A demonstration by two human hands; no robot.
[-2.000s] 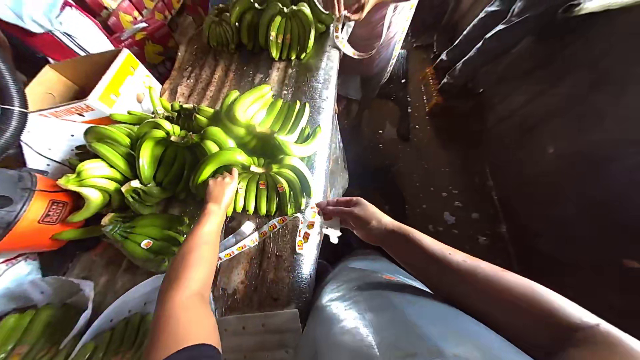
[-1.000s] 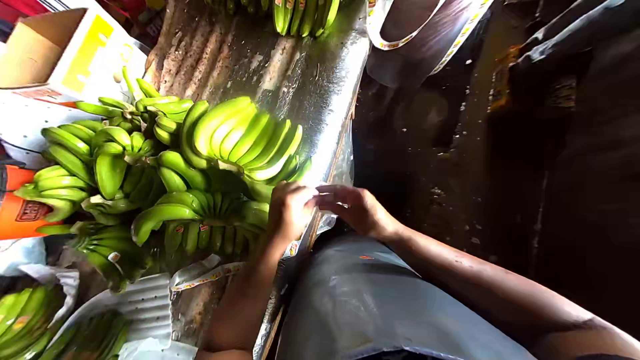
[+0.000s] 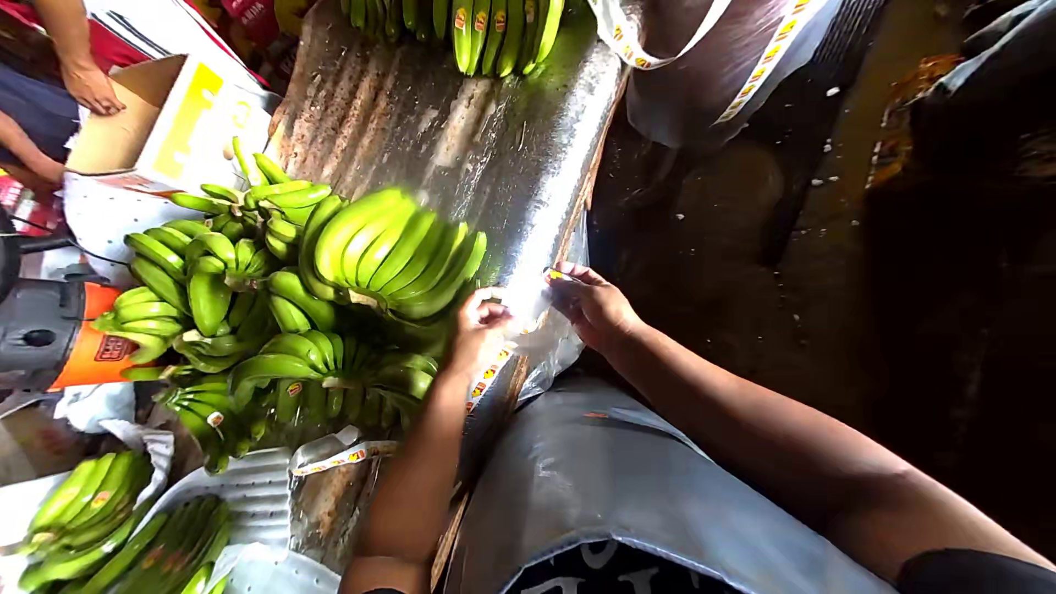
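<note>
My left hand (image 3: 483,330) is near the metal edge of the work table, fingers bent, beside a strip of stickers (image 3: 492,375) that runs under its palm side. My right hand (image 3: 590,305), just right of it, pinches a small yellow sticker or strip end (image 3: 554,274) between thumb and finger. Whether the left fingers grip the strip is unclear. Left of my hands, a large bunch of green bananas (image 3: 388,252) lies over another green bunch (image 3: 318,363) that bears a sticker. A loose loop of sticker strip (image 3: 346,456) lies on the table near my left forearm.
A wet, ribbed table (image 3: 445,140) holds more stickered bananas (image 3: 503,33) at the far end. An open cardboard box (image 3: 177,124) stands at left, with another person's hand (image 3: 92,87) on it. An orange and black device (image 3: 78,334) and lined boxes of bananas (image 3: 91,503) are nearby.
My left hand has left the lower banana bunch, where it was two seconds ago, and moved right to the table's edge. My hands, close together one second ago, are now slightly apart.
</note>
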